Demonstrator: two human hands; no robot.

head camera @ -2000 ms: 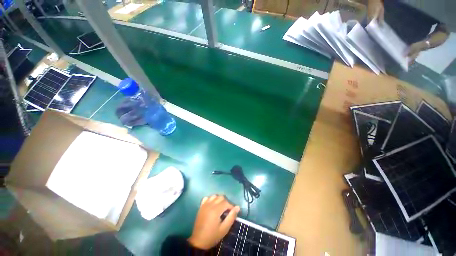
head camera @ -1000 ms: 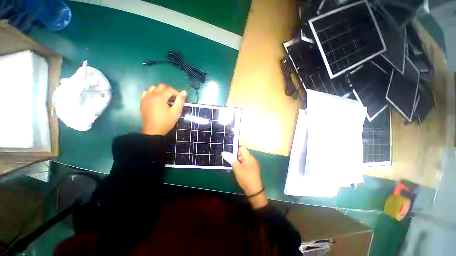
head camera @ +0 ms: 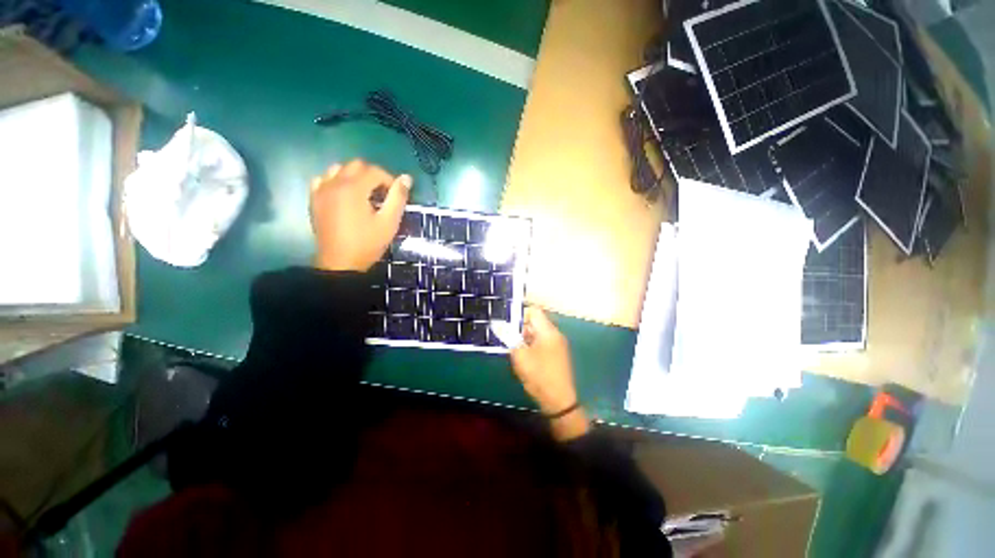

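Note:
A solar panel (head camera: 453,286) with pale grid lines and a thin white frame lies at the green bench's near edge. My left hand (head camera: 355,215) is curled on its upper left corner, with a small dark bit showing between thumb and fingers. My right hand (head camera: 543,362) grips its lower right corner; a small pale patch shows at the fingertips, and I cannot tell whether it is an object or glare. A coiled black cable (head camera: 406,129) lies behind the panel, and its link to the panel is partly hidden.
A crumpled white rag (head camera: 186,196) lies left, beside an open carton (head camera: 129,218) holding a white stack (head camera: 55,207). White sheets (head camera: 733,305) lie right, partly over a panel pile (head camera: 775,71) on cardboard (head camera: 578,164). An orange-yellow tape roll (head camera: 876,438) and blue bottle (head camera: 131,22) are further out.
The view has dropped from the wider bench to the panel. Since a second ago, both hands and the panel hold nearly the same pose; everything has shifted slightly in the view.

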